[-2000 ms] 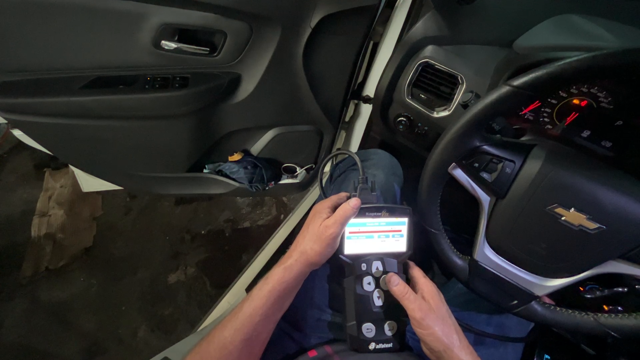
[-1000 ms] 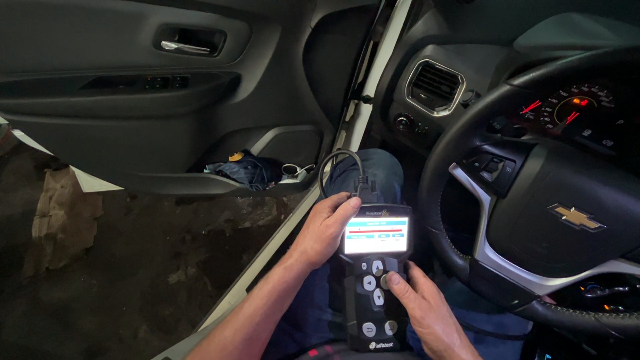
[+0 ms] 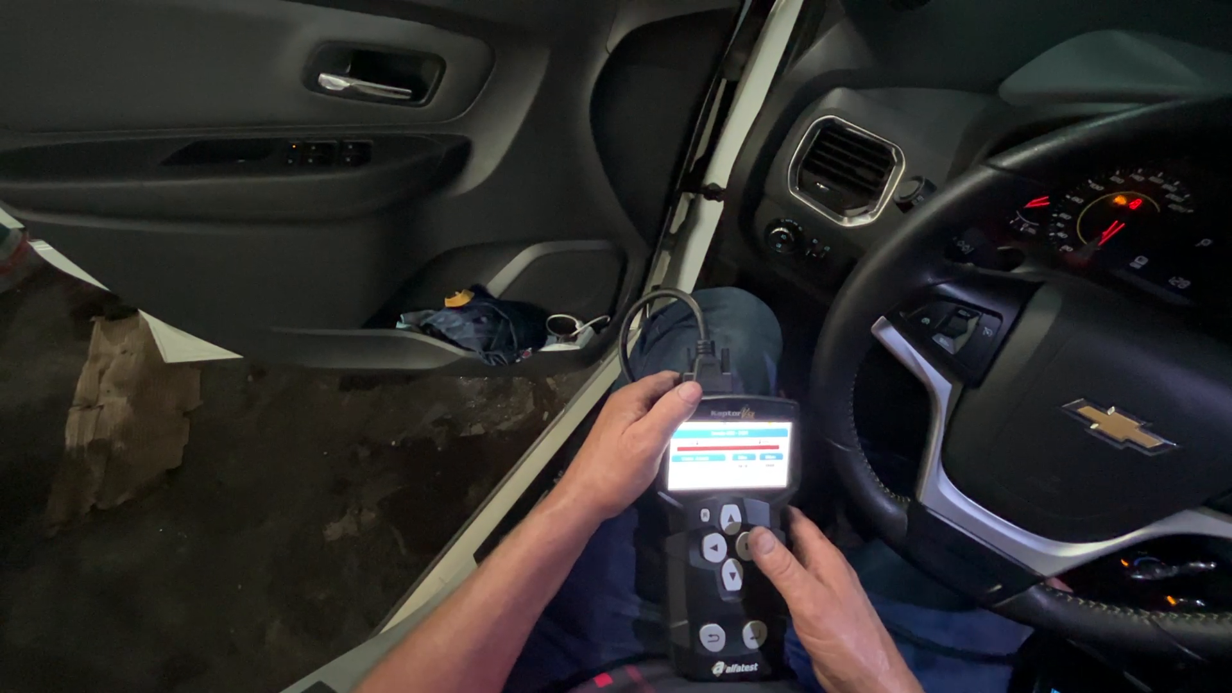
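A black handheld automotive scan tool (image 3: pixel 729 597) rests upright over my lap, its screen lit with a red bar and blue fields. My left hand (image 3: pixel 630 445) grips its upper left side, thumb by the top corner near the cable plug (image 3: pixel 707 368). From that plug a black cable loops up and to the left. My right hand (image 3: pixel 818 592) holds the lower right side, with the thumb on the right arrow key of the keypad. The fingers behind the tool are hidden.
The Chevrolet steering wheel (image 3: pixel 871 289) stands close at the right, before a lit instrument cluster (image 3: pixel 1112 217). At the left the car door (image 3: pixel 289 250) is open, with dark cloth (image 3: pixel 491 327) in its pocket. Cardboard (image 3: pixel 135 414) lies on the dirty floor outside.
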